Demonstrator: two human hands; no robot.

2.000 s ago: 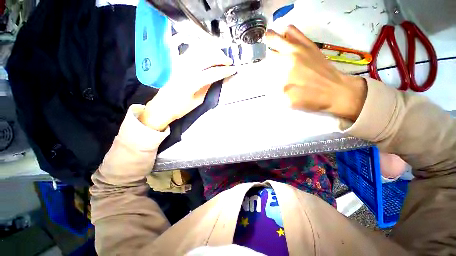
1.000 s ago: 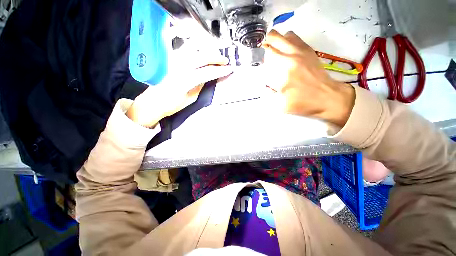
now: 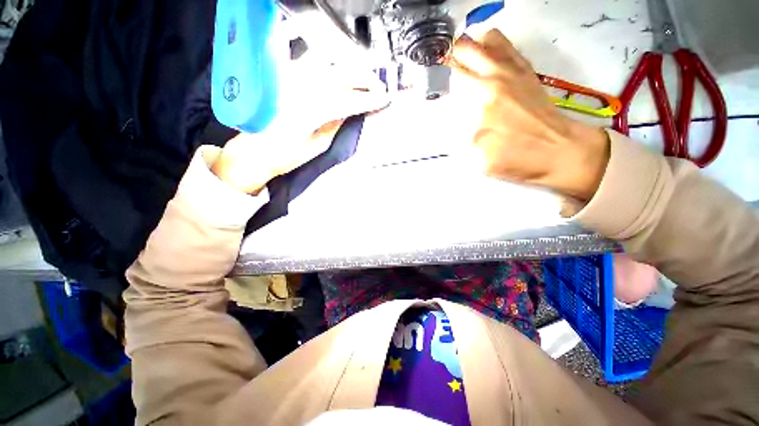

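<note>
The sewing machine's needle area (image 3: 429,50) is at the top centre, partly washed out by glare. My left hand (image 3: 291,137) lies flat to its left, fingertips close to the presser foot, over the edge of dark cloth. My right hand (image 3: 524,125) is just right of the needle area, fingers bent and fingertips close to the metal parts. Glare hides what lies under or between the fingers, so I cannot tell whether either hand grips anything. The dark garment (image 3: 108,141) is heaped at left, and a strip of it runs under my left wrist.
A light blue plate (image 3: 243,71) stands left of the needle. Orange-yellow thread snips (image 3: 582,96) and red-handled shears (image 3: 659,104) lie right of my right hand. A ruler edge (image 3: 433,254) runs along the table front. A blue crate (image 3: 582,304) is below right.
The view has shifted slightly. My right hand's fingers have lifted a little beside the needle area. My left hand stays almost in place by the presser foot.
</note>
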